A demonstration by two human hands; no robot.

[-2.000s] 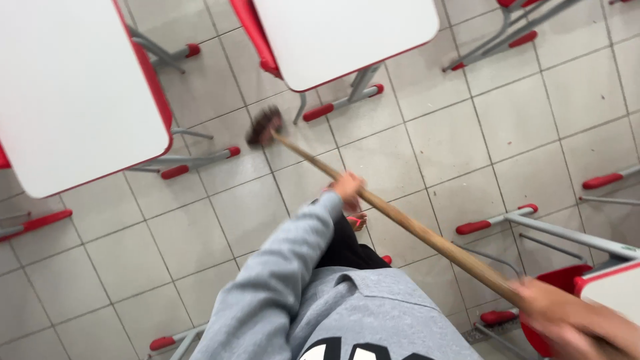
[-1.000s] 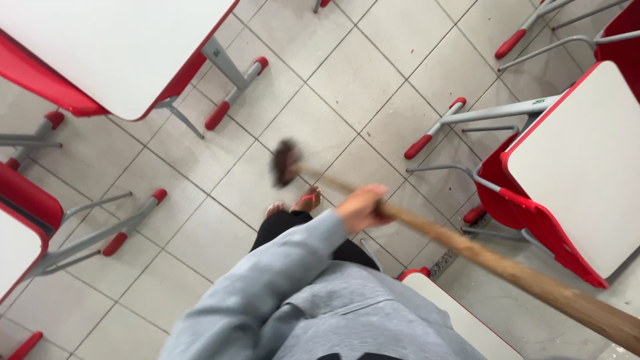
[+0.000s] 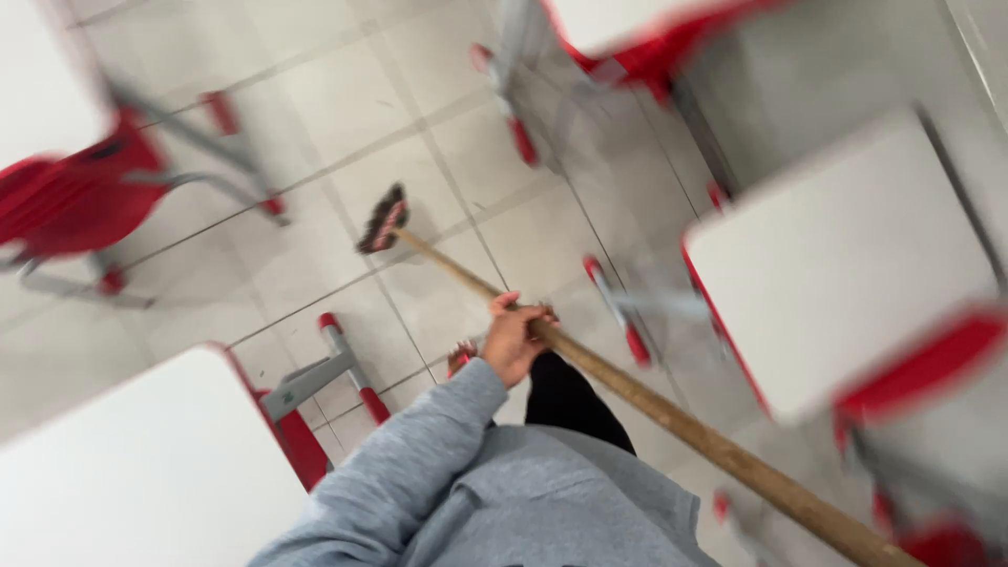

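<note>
My left hand (image 3: 516, 337), at the end of a grey sleeve, is closed around the lower part of a wooden broom handle (image 3: 669, 413). The handle slants from the lower right corner up to the broom head (image 3: 384, 219), whose dark bristles and pinkish block are over the tiled floor, left of centre. Whether the bristles touch the tiles I cannot tell. The handle's upper end runs out of view at the lower right, and my right hand is out of view. Part of a foot in a red-strapped sandal (image 3: 463, 356) shows just left of my left hand.
White-topped desks stand at the lower left (image 3: 150, 472), the right (image 3: 843, 260), the upper left (image 3: 43, 87) and the top right (image 3: 630, 24). Their grey legs have red end caps. A red chair (image 3: 94, 197) is by the upper left desk. Small bits lie on the floor tiles (image 3: 315, 252).
My right hand, on the upper handle two seconds ago, is no longer in view. My left hand has stayed on the handle. The view has turned and shifted among the desks.
</note>
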